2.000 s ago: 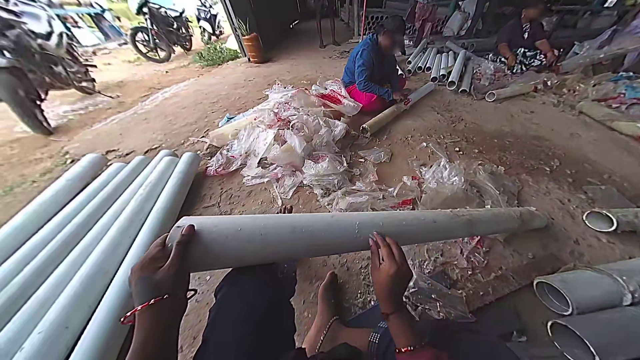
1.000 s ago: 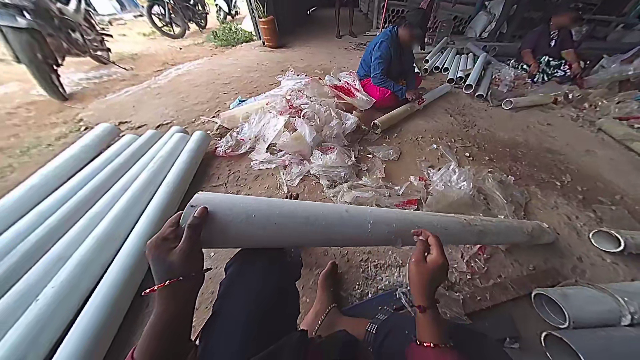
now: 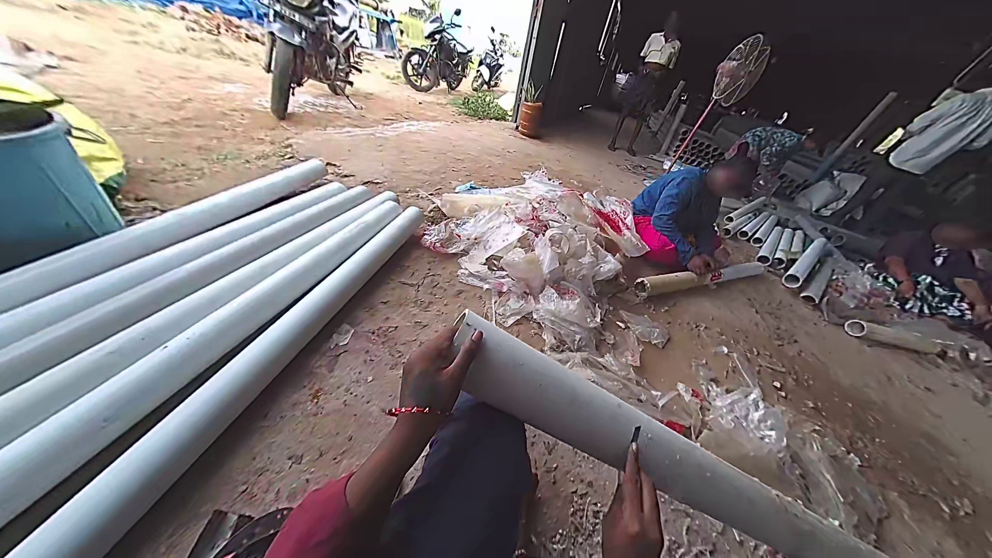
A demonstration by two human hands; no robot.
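Note:
A long grey-white plastic pipe [image 3: 573, 403] slants across my lap, its near-left end raised and its far end running out at the lower right. Around the rim of that raised end my left hand [image 3: 438, 368] is closed, thumb on top, a red bracelet at the wrist. My right hand [image 3: 634, 508] is at the lower side of the pipe and pinches a small dark blade [image 3: 635, 434], whose tip lies over the pipe's surface. Whether the blade touches the pipe cannot be told.
Several white pipes [image 3: 310, 325] lie side by side at left, near a blue drum [image 3: 54, 190]. Crumpled plastic film [image 3: 542, 248] is heaped ahead. A seated person [image 3: 682, 209] handles another pipe [image 3: 697, 280]; others are behind at right. Motorcycles [image 3: 310, 46] stand outside.
The view has swung left. The held pipe, nearly level before, now slopes down to the right in view. My right hand has moved lower in view, and a dark blade now shows in it.

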